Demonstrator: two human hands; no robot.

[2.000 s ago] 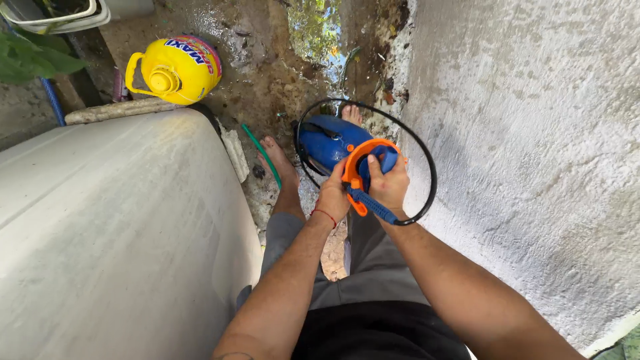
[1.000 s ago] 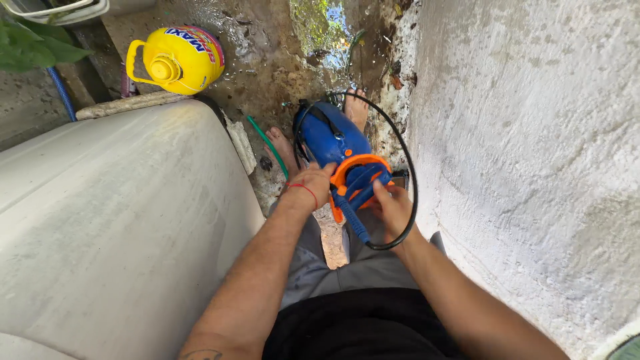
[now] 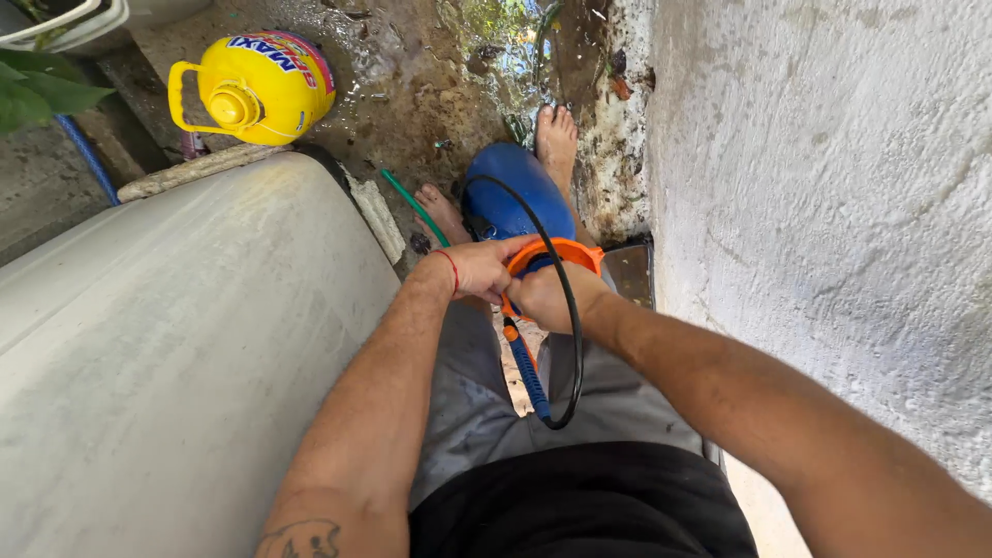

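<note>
A blue pressure sprayer tank (image 3: 519, 190) with an orange funnel-shaped collar (image 3: 577, 252) is tilted between my feet and legs. My left hand (image 3: 484, 270) grips the collar's left rim, fingers over its edge. Inside the collar, my right hand (image 3: 559, 296) is closed on the blue pump handle (image 3: 535, 267), most of which it hides. The black hose (image 3: 572, 318) loops over the tank and past my right hand, down to the blue ribbed spray wand grip (image 3: 528, 372), which hangs below the collar in front of my trousers.
A yellow plastic jug (image 3: 271, 89) stands on the wet concrete floor (image 3: 403, 85) at upper left. A large pale rounded surface (image 3: 178, 333) flanks my left side, a rough white wall (image 3: 821, 155) my right. A green tube (image 3: 415, 205) lies by my left foot; a blue hose (image 3: 85, 159) is farther left.
The tank has turned between my legs, and the wand grip now hangs lower. My right hand has moved over the collar and closed on the pump handle.
</note>
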